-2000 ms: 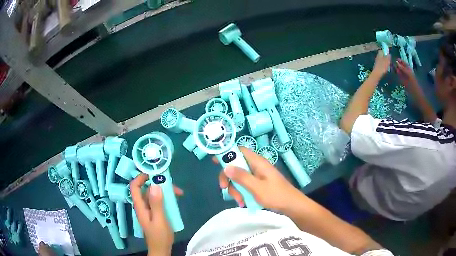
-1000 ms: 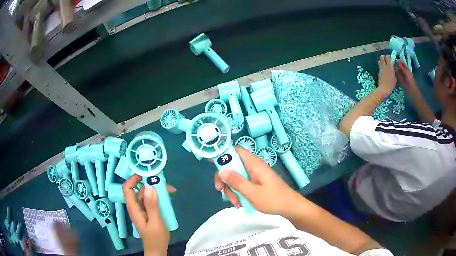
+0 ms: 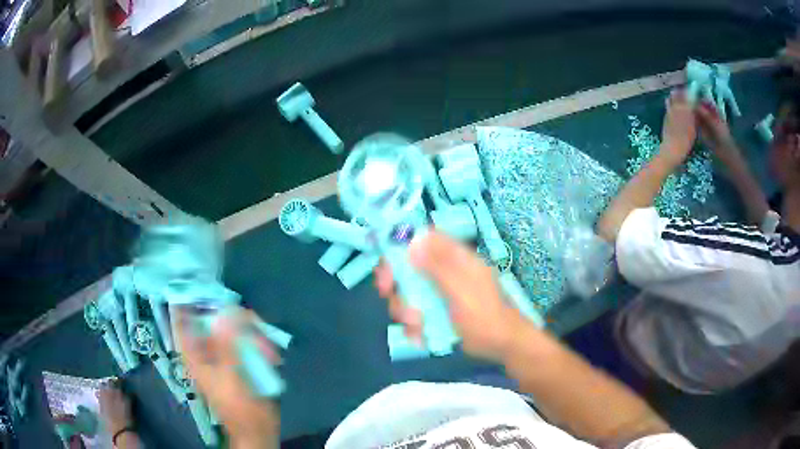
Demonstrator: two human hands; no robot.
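My right hand is closed around the handle of a turquoise handheld fan, its round grille facing me. The small dark display on its upper handle is lit but blurred. My left hand holds a second turquoise fan by the handle at the left; the hand and fan are motion-blurred and the fan's face cannot be made out. This fan is over a pile of fans on the bench. More fans lie behind and beside the right-hand fan, partly hidden by it.
A large clear bag of tiny turquoise parts lies right of the fans. A worker at the right handles fans. One fan lies on the green conveyor belt. A metal post rises at left. Another person's hand is lower left.
My left hand and its fan have moved left and up over the left pile. My right hand's fan has moved up and slightly right. The belt fan has shifted left.
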